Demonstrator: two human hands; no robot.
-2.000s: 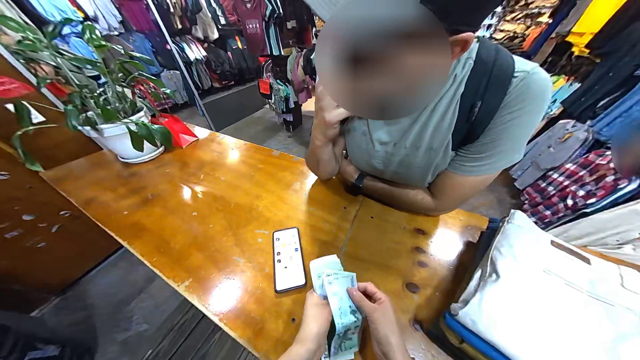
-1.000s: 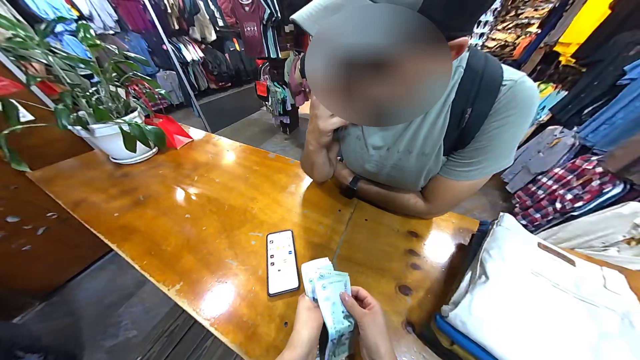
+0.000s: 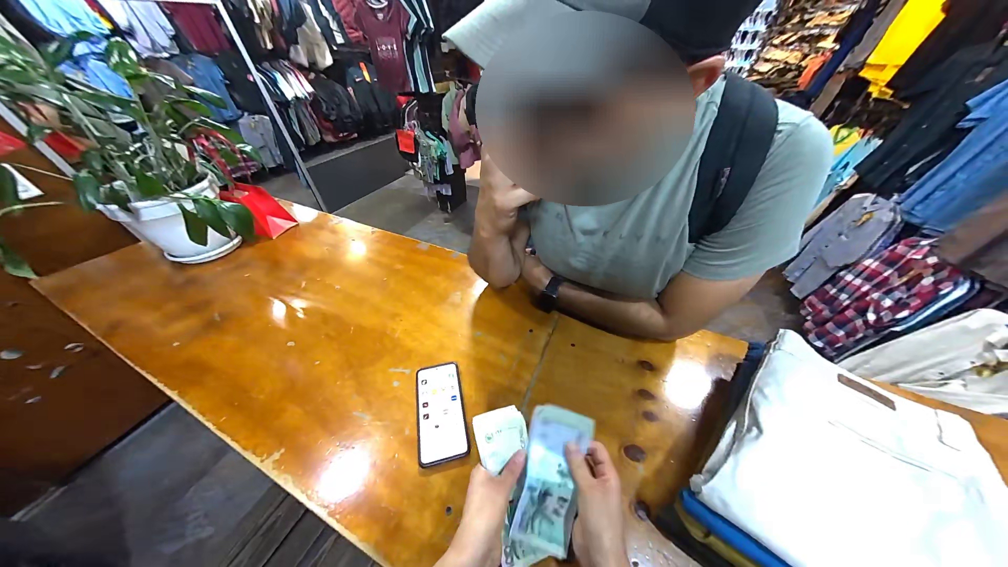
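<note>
Over the varnished wooden counter (image 3: 315,354), my left hand (image 3: 492,504) grips a stack of banknotes (image 3: 500,437), with the thumb across it. My right hand (image 3: 594,496) pinches greenish-blue banknotes (image 3: 551,472) between thumb and fingers, fanned beside the first ones. The lower ends of the two groups overlap, so I cannot tell whether they are fully apart. A smartphone (image 3: 442,413) with a lit screen lies on the counter just left of the notes.
A person (image 3: 614,244) with a cap, backpack and dark wristwatch leans on the counter's far edge. Folded white trousers (image 3: 850,465) lie stacked on other clothes at the right. A potted plant (image 3: 177,224) and a red paper object (image 3: 260,211) stand at the far left. Clothes racks are beyond.
The banknotes are spread wider apart between my hands than in the earlier frames. The phone lies as before, and the person still leans on the counter.
</note>
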